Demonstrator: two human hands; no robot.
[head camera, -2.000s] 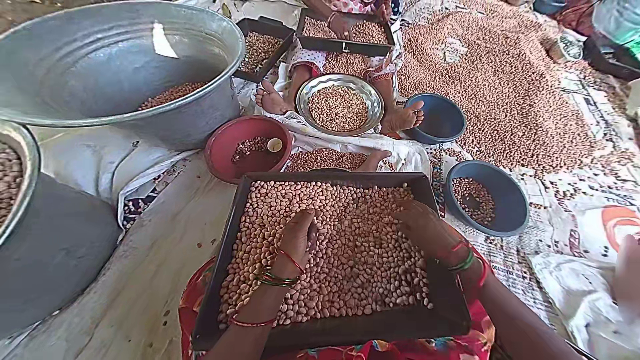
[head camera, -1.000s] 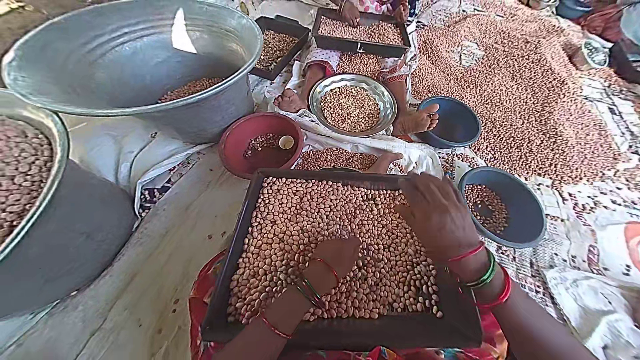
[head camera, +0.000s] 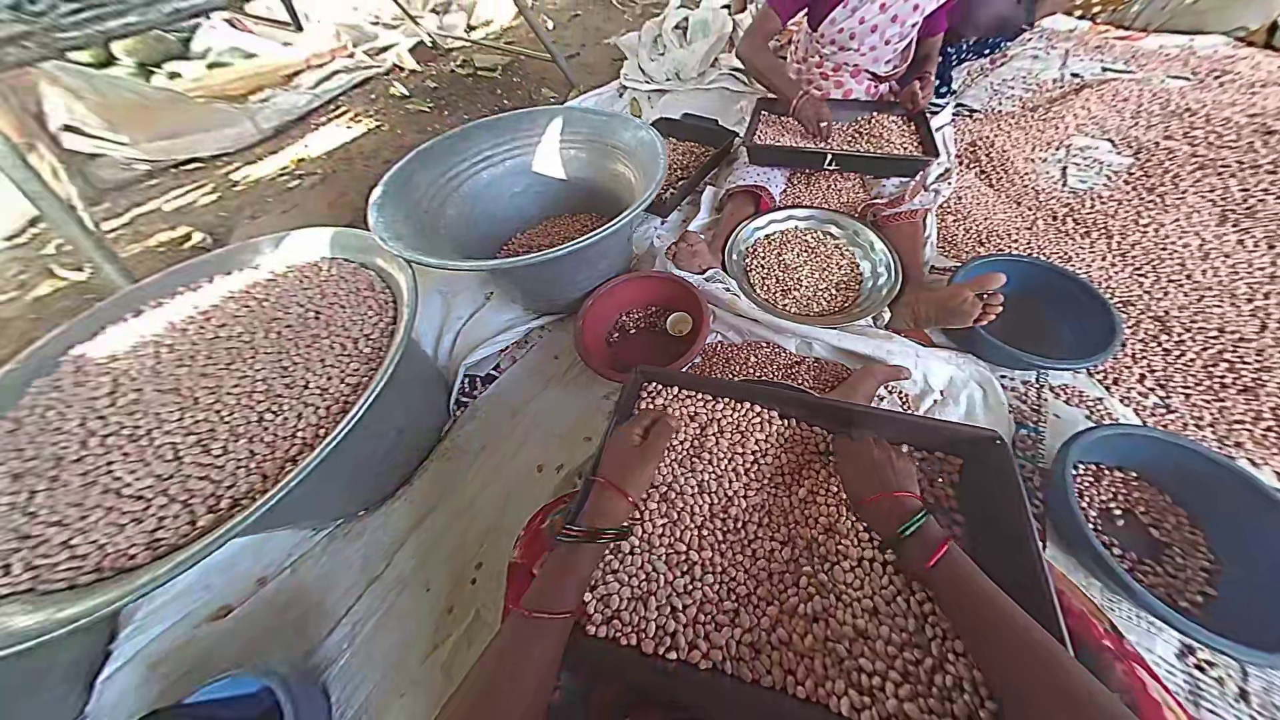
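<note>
A dark rectangular tray (head camera: 1010, 520) lies before me, filled with a layer of reddish-tan nuts or seeds (head camera: 740, 540). My left hand (head camera: 638, 455), with red and dark bangles at the wrist, rests at the tray's far left corner on the edge of the nuts, its fingers curled; whether it holds any is hidden. My right hand (head camera: 872, 475), with red and green bangles, is low over the nuts in the far right part of the tray. Its fingers point down and are mostly hidden behind the hand. More nuts lie in the tray to its right.
A large metal tub heaped with nuts (head camera: 400, 330) stands left, another metal tub (head camera: 640, 200) behind it. Beyond my tray are a red bowl (head camera: 600, 350), a steel basin (head camera: 740, 270) and a co-worker with a tray (head camera: 840, 160). Blue basins (head camera: 1240, 520) (head camera: 1050, 340) stand right, near spread nuts.
My left hand has moved from the middle of the nuts to the tray's far left corner. The view has swung left, bringing more of the nut-filled tub into sight.
</note>
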